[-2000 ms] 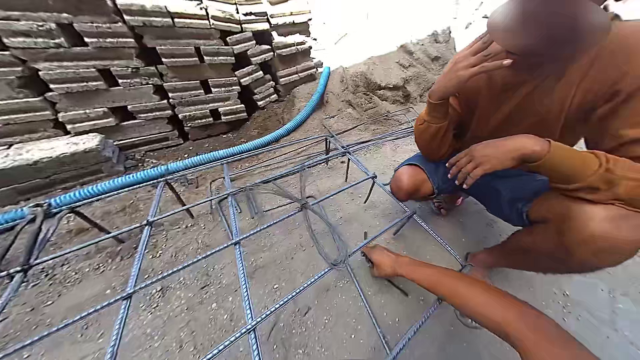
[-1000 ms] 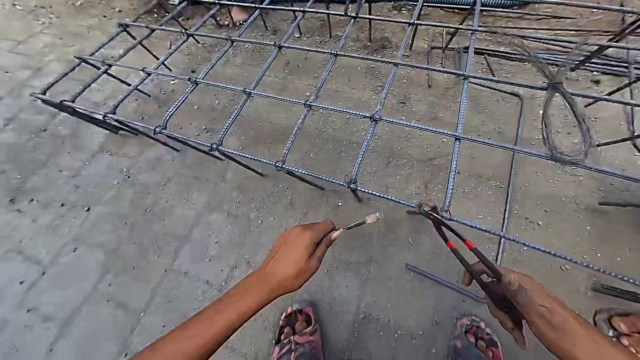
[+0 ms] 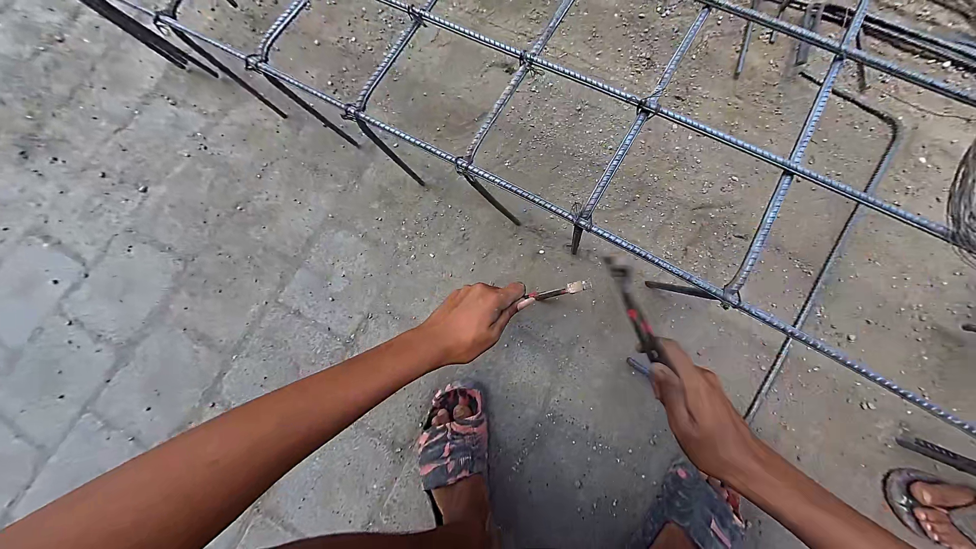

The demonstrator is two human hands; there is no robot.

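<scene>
My left hand is closed around a slim tool with a pale, whitish tip, which points right; its kind I cannot tell. My right hand grips pincers with dark metal and red marks, blurred, the jaws pointing up and to the left. Both tools are short of the rebar grid, apart from it. Thin wire ties wrap the crossings of the ribbed bars, one just above the space between my hands. Bent bar ends stick out below the grid's near bar.
A short bar piece lies on the paved ground beside my right hand. Coiled tie wire is at the right edge. Another person's sandalled foot stands at the lower right. More bars lie at the upper right.
The pincers were at a crossing on the near bar a second ago; now they are away from it, to its left. The view has shifted greatly since the oldest frame.
</scene>
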